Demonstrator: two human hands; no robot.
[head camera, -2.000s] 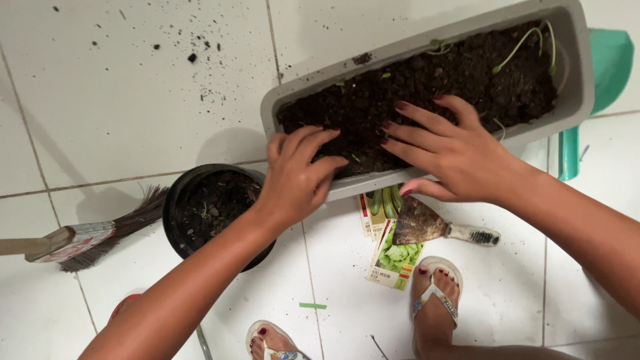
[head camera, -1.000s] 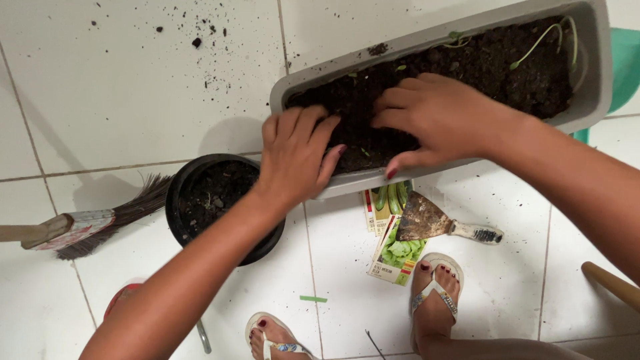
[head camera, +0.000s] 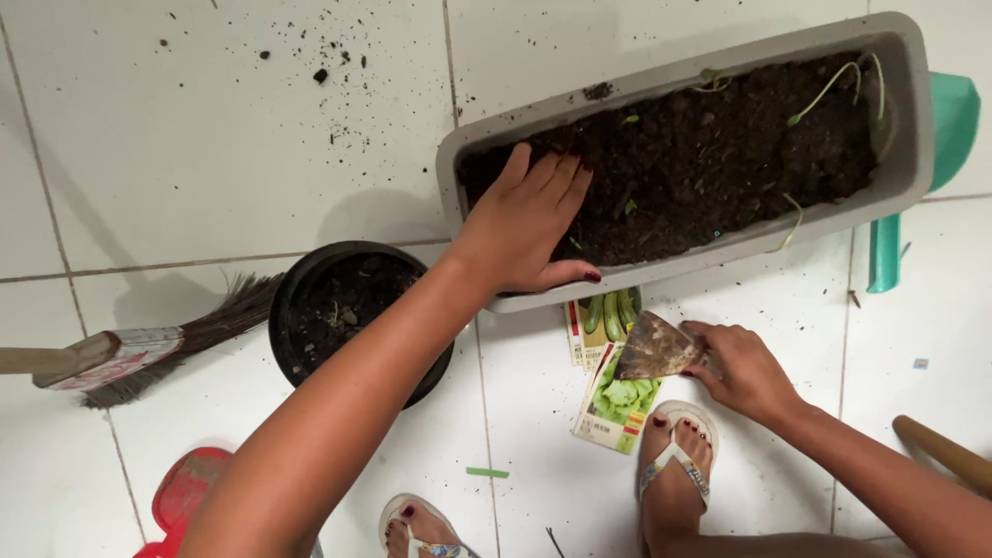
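Note:
A long grey plastic planter (head camera: 682, 275) holds dark soil (head camera: 697, 163) with several small green seedlings (head camera: 825, 93). My left hand (head camera: 535, 217) lies palm down with spread fingers on the soil at the planter's left end, its thumb over the near rim. Below the planter, my right hand (head camera: 736, 368) has its fingers around the handle of a putty knife with a soiled metal blade (head camera: 655, 349). That blade lies over seed packets (head camera: 620, 395) picturing lettuce and zucchini. A round black pot (head camera: 283, 318) of soil stands left of the planter, partly behind my left forearm.
A brush with dark bristles (head camera: 232, 310) lies left of the pot. A red plastic object (head camera: 186, 488) is at lower left, a green plastic tool (head camera: 885, 252) beside the planter at right. Soil crumbs (head camera: 320, 76) dot the tiled floor. Two sandalled feet (head camera: 674, 465) and a wooden stick (head camera: 942, 453) are near the bottom.
My right hand has left the soil and moved down to the putty knife, which it now grips. My left hand has shifted from the planter's near edge further onto the soil.

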